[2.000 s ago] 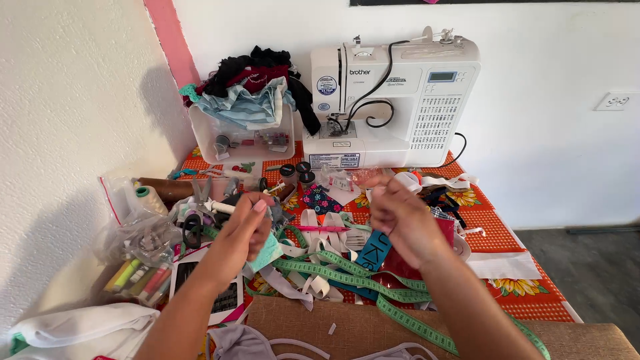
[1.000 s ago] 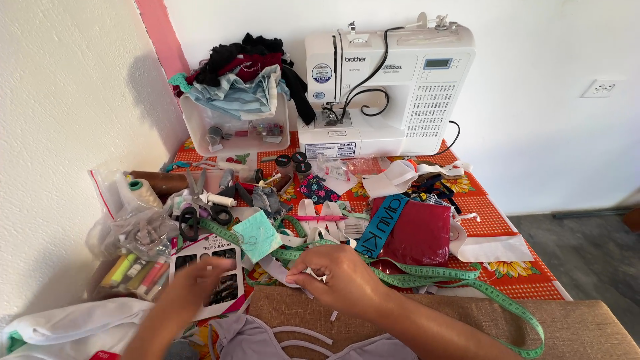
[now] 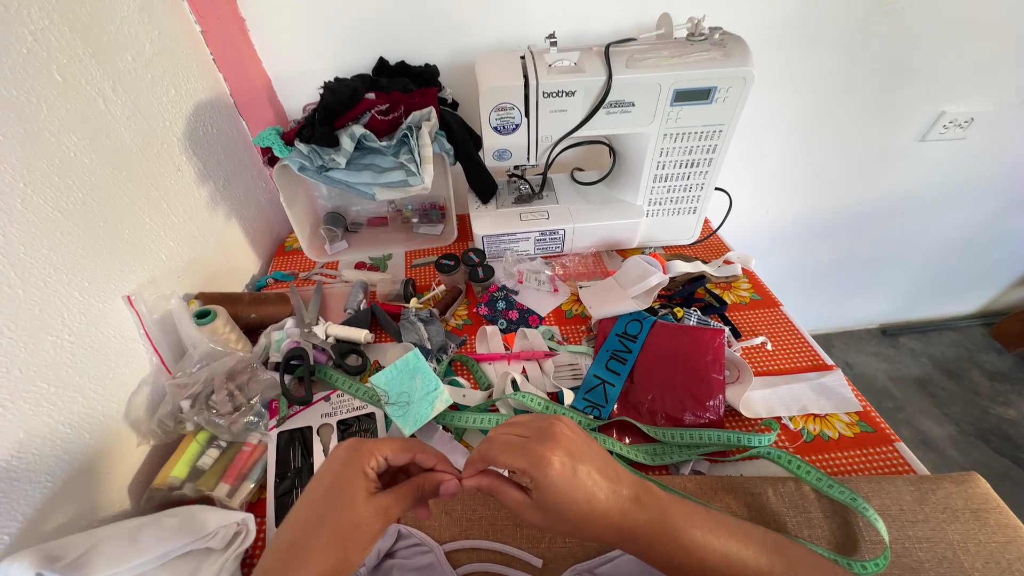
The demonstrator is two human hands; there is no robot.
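Observation:
My left hand (image 3: 392, 484) and my right hand (image 3: 544, 472) meet at the fingertips, low in the middle of the head view. Thumb and forefinger are pinched together on each; whatever lies between them is too small to make out. Just behind them lie a turquoise fabric square (image 3: 411, 390) with thread on it and a green tape measure (image 3: 680, 436). A card of needles (image 3: 324, 440) is by my left hand. Below both hands, lavender fabric (image 3: 404, 552) with thin straps lies on a brown woven surface (image 3: 904, 512).
A white Brother sewing machine (image 3: 616, 144) stands at the back, beside a plastic bin (image 3: 368, 232) heaped with clothes. Black-handled scissors (image 3: 298, 374), thread spools, a pink pen (image 3: 516, 355), elastic and a red packet (image 3: 680, 372) cover the patterned tablecloth.
Both hands were raised and apart two seconds ago; they have come down, and their fingertips have now met. The turquoise square, earlier by my left hand, lies on the table.

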